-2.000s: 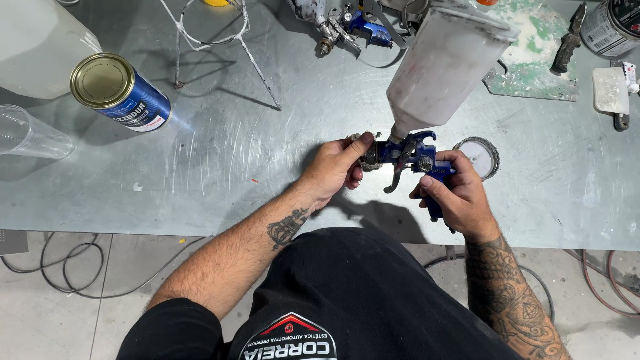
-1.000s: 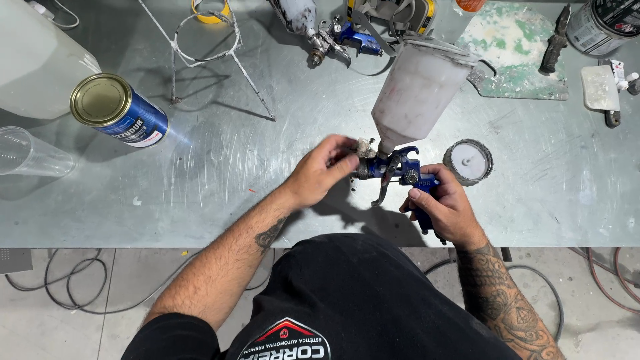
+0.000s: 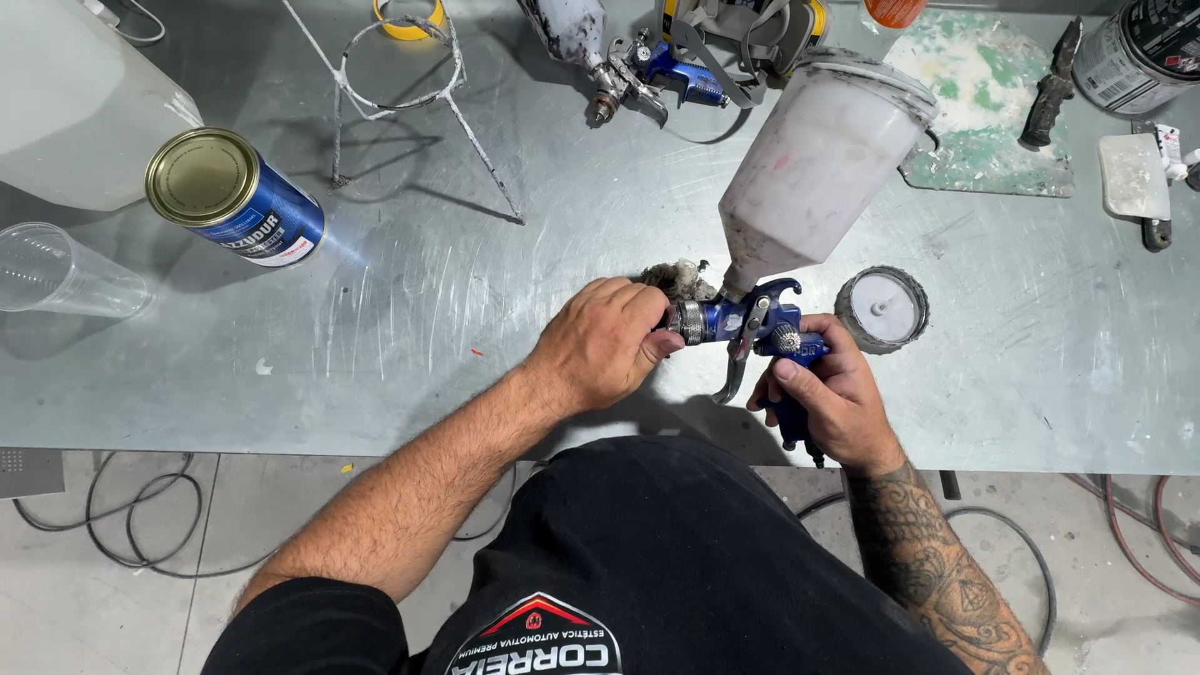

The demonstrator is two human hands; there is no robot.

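Observation:
My right hand (image 3: 830, 394) is closed around the handle of a blue spray gun (image 3: 787, 342), held over the metal bench near its front edge. The gun's white plastic gravity cup (image 3: 816, 169) leans up and to the right. The fingers of my left hand (image 3: 609, 342) are at the knurled metal ring (image 3: 692, 322) on the gun's nozzle end; the fingertips are partly hidden. A dirty, crumpled rag (image 3: 680, 279) shows just beyond those fingers, and whether I hold it I cannot tell. Right of the gun a round lid (image 3: 882, 307) with a dark rim lies on the bench.
On the metal bench (image 3: 394, 375) a blue can (image 3: 272, 220), a clear plastic cup (image 3: 75, 277) and a large jug (image 3: 84, 112) are at left. Behind are a wire stand (image 3: 459, 84), a second spray gun (image 3: 689, 75) and a respirator (image 3: 750, 28). A knife (image 3: 1050, 98) lies on a stained board (image 3: 994, 164).
My left hand was on the nozzle end, lifted to the rag above it one second ago, and is back at the nozzle's ring. My right hand has kept hold of the handle.

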